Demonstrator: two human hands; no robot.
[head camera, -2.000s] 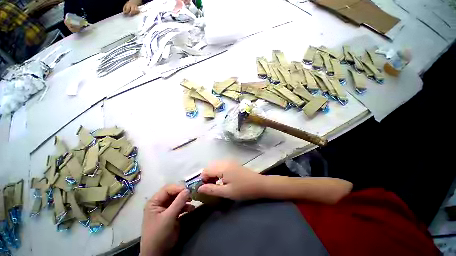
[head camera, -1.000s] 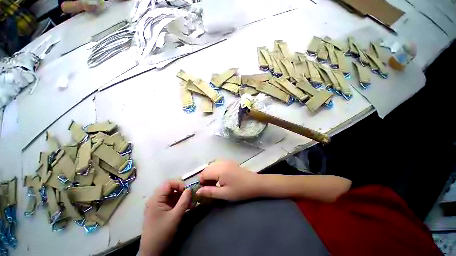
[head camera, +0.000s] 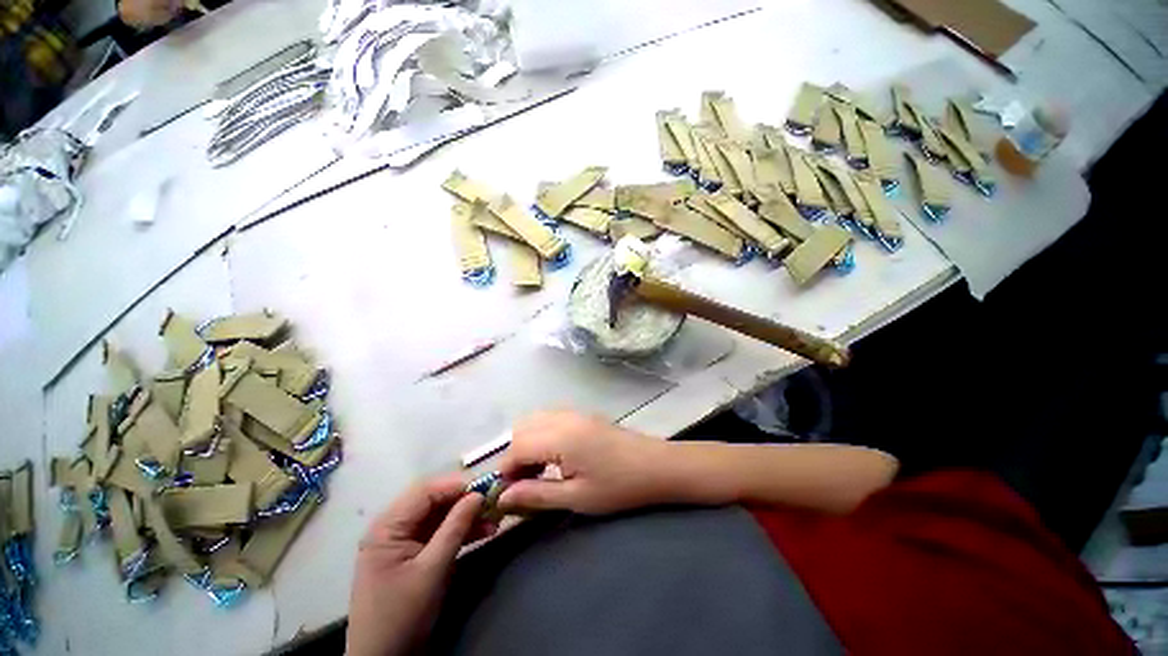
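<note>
My left hand and my right hand meet at the table's near edge. Their fingertips pinch a small strap tab with a shiny blue-silver ring at its upper end. The fingers hide most of the tab. A hammer rests with its head on the round pounding block, its wooden handle pointing right. A heaped pile of khaki tabs lies at the left. More tabs are laid out beyond the block and to its right.
Thin gauge strips lie beyond my hands. White offcuts and a bundle of narrow strips are at the far side. A small bottle with amber contents and cardboard are at the far right. Part of a person's hand shows at top left.
The view has shifted slightly, so the table's things sit a little further left and up. Both hands stay together on the tab, whose ring end has turned and shows less between the fingers.
</note>
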